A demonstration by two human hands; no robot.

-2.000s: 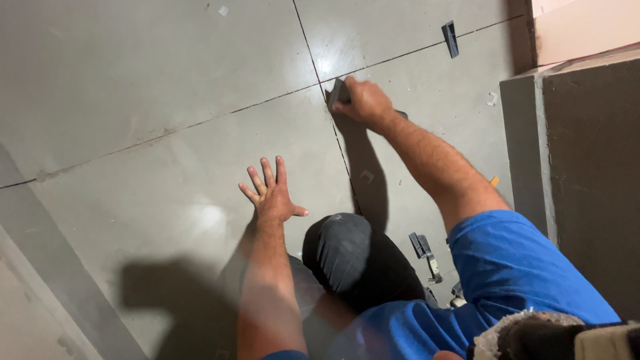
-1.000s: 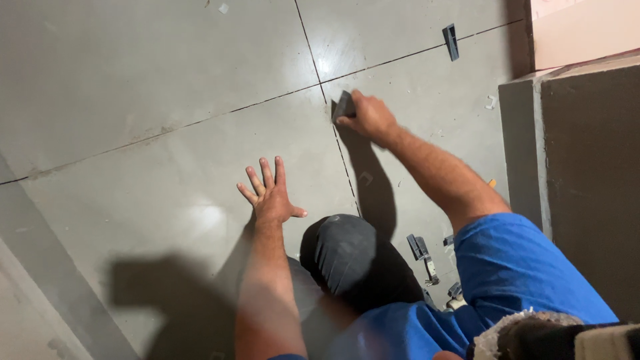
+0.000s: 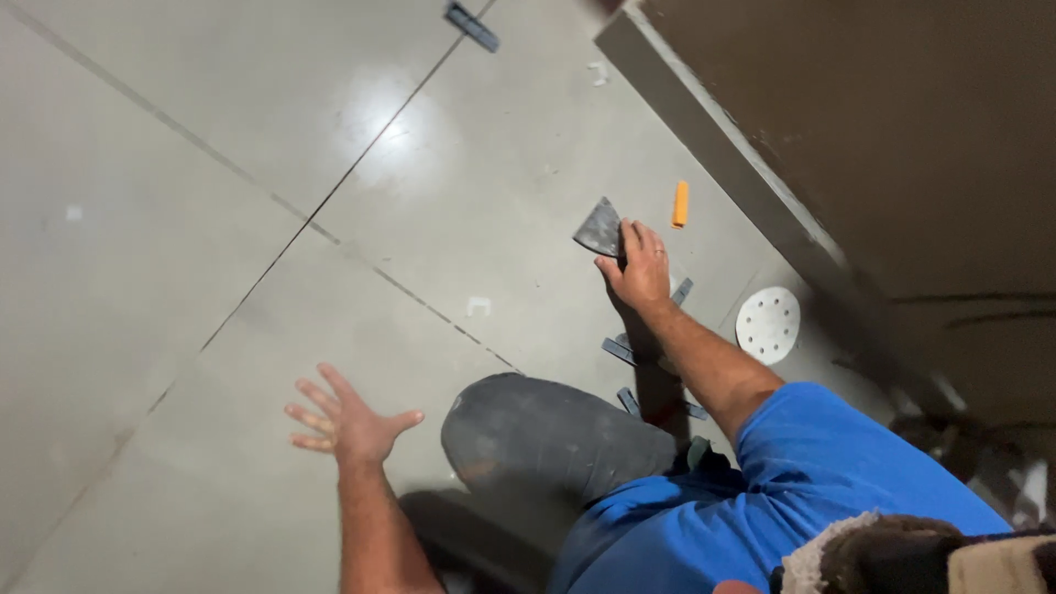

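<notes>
My left hand (image 3: 355,421) is spread over the grey tiled floor (image 3: 206,429), left of my knee, with nothing in it. On the right, my right hand (image 3: 641,262) is at a grey putty knife's wide blade (image 3: 601,228); its fingers curl at the blade's right side, and the handle is hidden. A thin dark joint (image 3: 346,173) crosses a second, partly filled joint (image 3: 425,305) between the tiles. Small pale bits, one of them a white U-shaped piece (image 3: 478,306), lie between the hands.
A grey leveling wedge (image 3: 472,26) lies across the joint at the top. More wedges (image 3: 619,350) lie by my right forearm. An orange plastic piece (image 3: 680,205) and a white perforated sanding disc (image 3: 768,326) are near the tile-edged raised step (image 3: 709,140) on the right.
The view has turned and shifted to the right. My right hand has moved away from the joint crossing, toward the orange piece, with the putty knife. My left hand remains spread.
</notes>
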